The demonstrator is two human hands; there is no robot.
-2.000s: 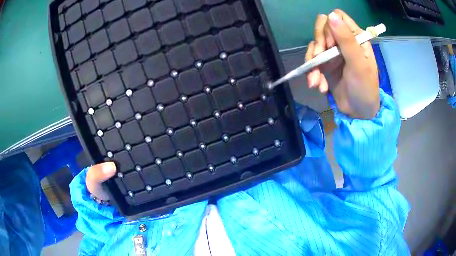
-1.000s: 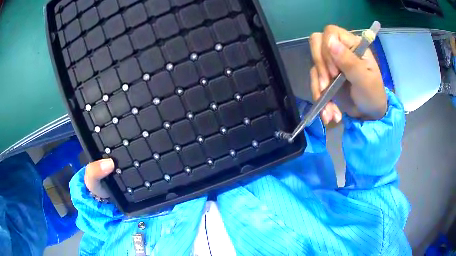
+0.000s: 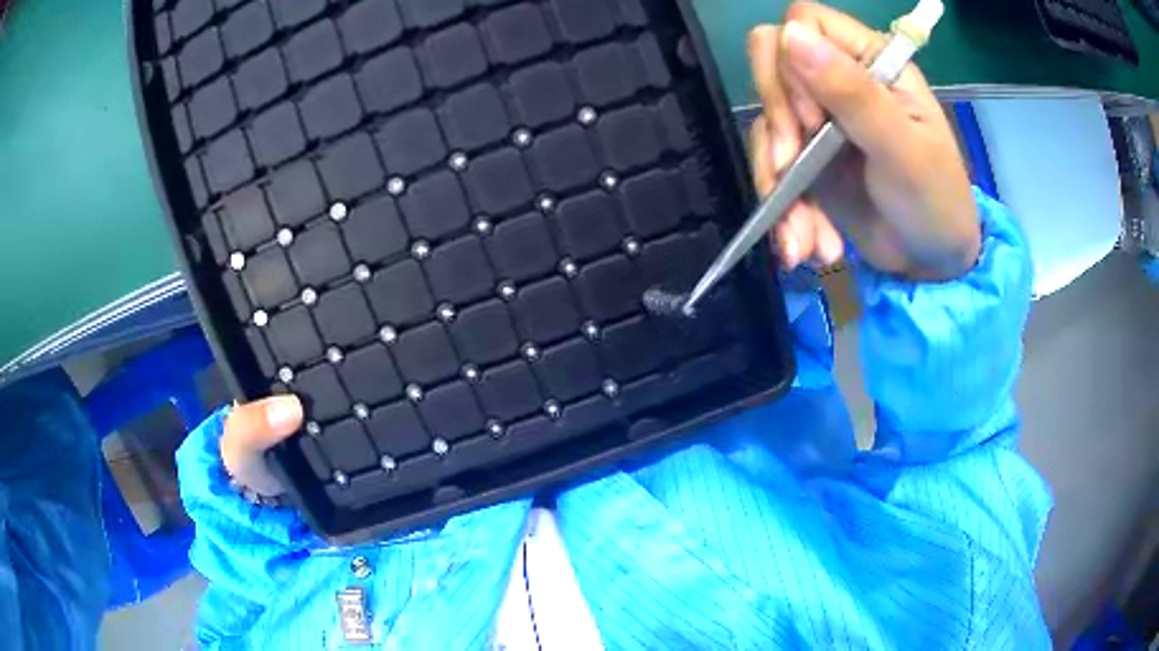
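A large black component tray (image 3: 420, 282) with a grid of square pads is tilted over my lap. Small silver components (image 3: 508, 290) sit in rows at the pad corners in its lower part. My left hand (image 3: 263, 435) grips the tray's lower left edge; mostly the thumb shows. My right hand (image 3: 864, 159) holds silver tweezers (image 3: 794, 178) pointing down-left over the tray's right part. A small dark cluster (image 3: 661, 301), blurred, is at the tweezer tip. I cannot tell whether it touches the tray.
The green bench top (image 3: 76, 178) lies behind the tray. Part of another black tray (image 3: 1087, 28) shows at the top right. A pale blue-white surface (image 3: 1049, 191) is right of my hand. A blue stool-like object (image 3: 159, 445) and dark blue cloth (image 3: 45, 509) are at left.
The tweezers moved down the tray, then back up and left. The dark cluster at the tip looks larger. Silver components at the right ends of the lower rows are gone. The tray shifted slightly right.
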